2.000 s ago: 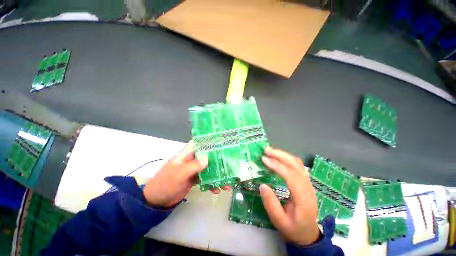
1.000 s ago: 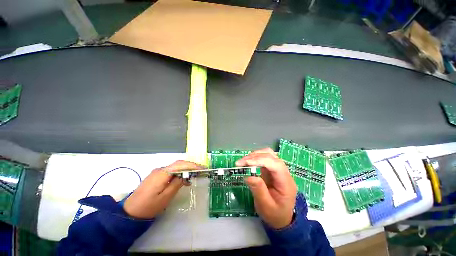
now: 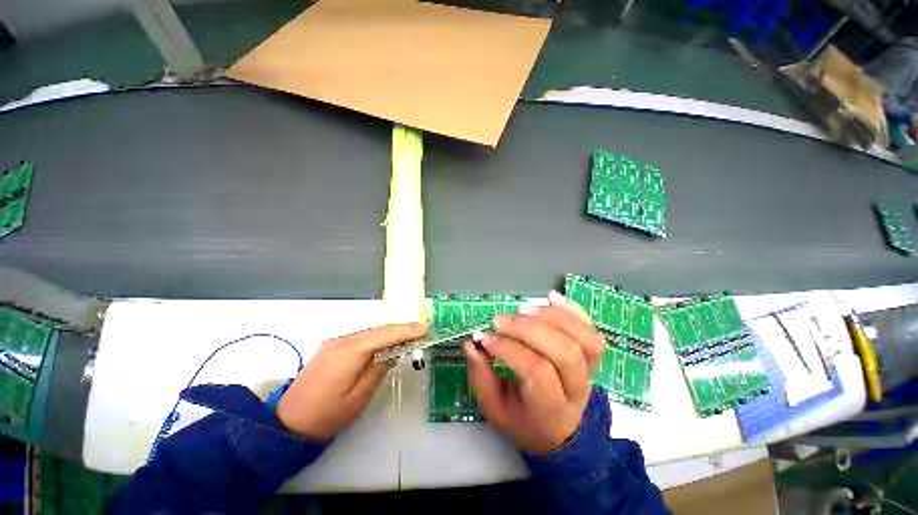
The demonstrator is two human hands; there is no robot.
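Observation:
A green PCB panel (image 3: 443, 342) is held nearly edge-on between my hands above the bench, tilted with its right end higher. Small white and black components show along its edge. My left hand (image 3: 342, 378) grips its left end. My right hand (image 3: 542, 374) grips its right end, with fingers and thumb on a small part there. Another PCB panel (image 3: 452, 389) lies on the bench beneath, partly hidden by the held panel and my right hand. Two more panels lie to the right, one (image 3: 626, 372) partly behind my right hand and one (image 3: 717, 352) beside the papers.
A dark grey conveyor belt (image 3: 252, 201) runs beyond the white bench (image 3: 131, 402), crossed by a yellow strip (image 3: 406, 221). Cardboard (image 3: 403, 65) covers its far side. Panels lie on the belt, one (image 3: 626, 193) right of the strip. Papers on blue backing (image 3: 795, 414) and a thin cord (image 3: 234, 341) are on the bench.
The held panel has turned from level to slanted, and my right hand has shifted slightly left along it. The panels on the belt have moved slightly left.

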